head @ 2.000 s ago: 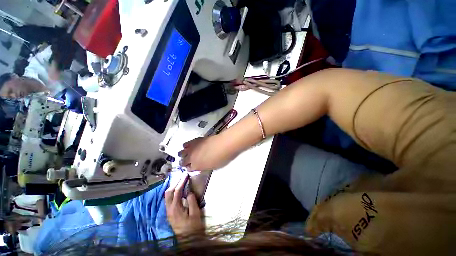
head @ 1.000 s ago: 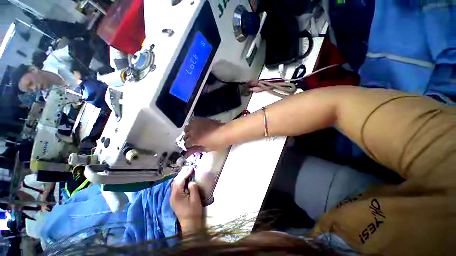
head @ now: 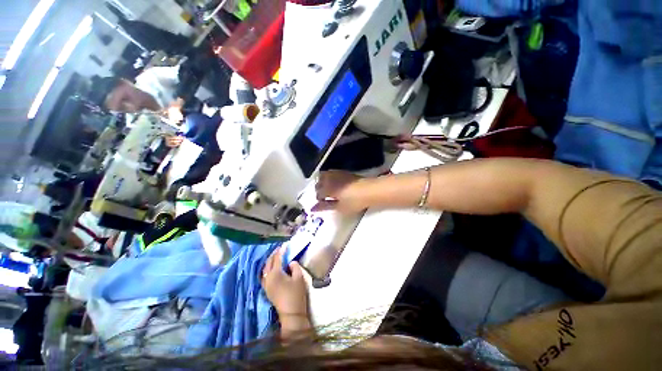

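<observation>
The picture lies sideways. The white sewing machine [head: 265,163] has its needle end at the lower middle, with the lit presser foot area [head: 303,219] partly hidden. My left hand [head: 287,290] is bare and shut on an edge of the light-blue garment piece [head: 239,301], just beside the needle area. Its thumb and fingers pinch a blue strip. My right hand [head: 340,192] is bare, wears a bracelet at the wrist and lies by the needle end with curled fingers. A small pale bit shows at its fingertips; whether it grips this is unclear.
A black flat phone-like thing [head: 356,153] and a cord bundle [head: 432,147] lie beside the machine head. A blue garment pile [head: 606,101] is at the right. A red bin [head: 254,47] and another person [head: 131,96] are behind the machine.
The view has shifted, so the machine sits farther right and lower. My right hand has moved from beside the left fingertips to nearer the machine head. A blue strip now shows at my left fingers.
</observation>
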